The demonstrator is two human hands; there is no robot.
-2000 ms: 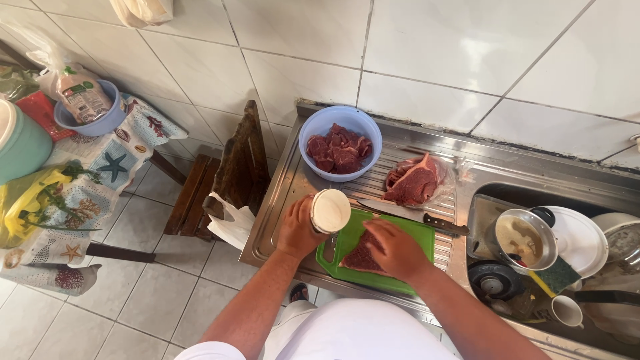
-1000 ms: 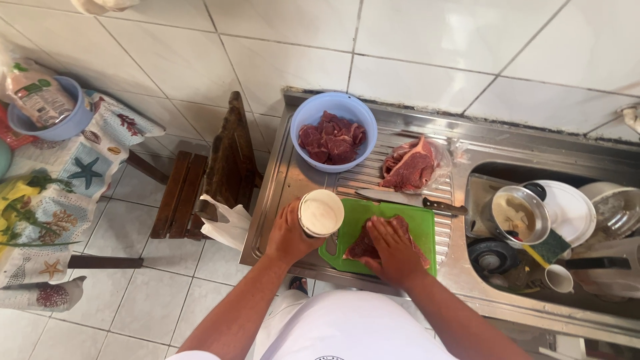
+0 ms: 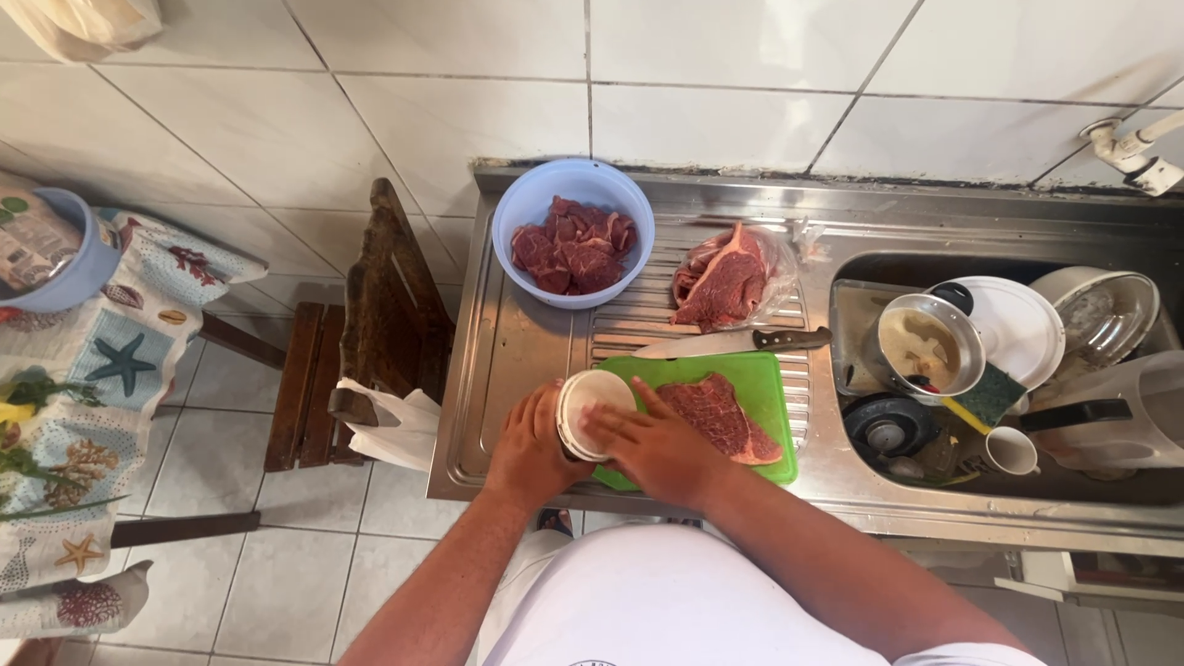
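My left hand (image 3: 536,453) grips a white plastic tub (image 3: 597,393) from its left side, at the left end of the green cutting board (image 3: 786,416). The fingers of my right hand (image 3: 657,444) reach over the tub's mouth; their tips are at the pale contents, and I cannot tell whether they hold any. A slab of raw red meat (image 3: 717,416) with a fatty edge lies on the board, right of my right hand. Behind the board lies a kitchen knife (image 3: 731,344), handle to the right. More raw meat (image 3: 731,282) rests in a clear plastic bag.
A blue bowl (image 3: 573,298) with cut meat pieces stands on the steel drainboard (image 3: 518,342). To the right, the sink (image 3: 837,407) holds pots, a cup, a sponge and other dishes. At left are a wooden chair (image 3: 393,324) and a table with a patterned cloth (image 3: 176,277).
My right hand has moved left from the meat on the board to the mouth of the tub. The slab now shows uncovered. My left hand still holds the tub.
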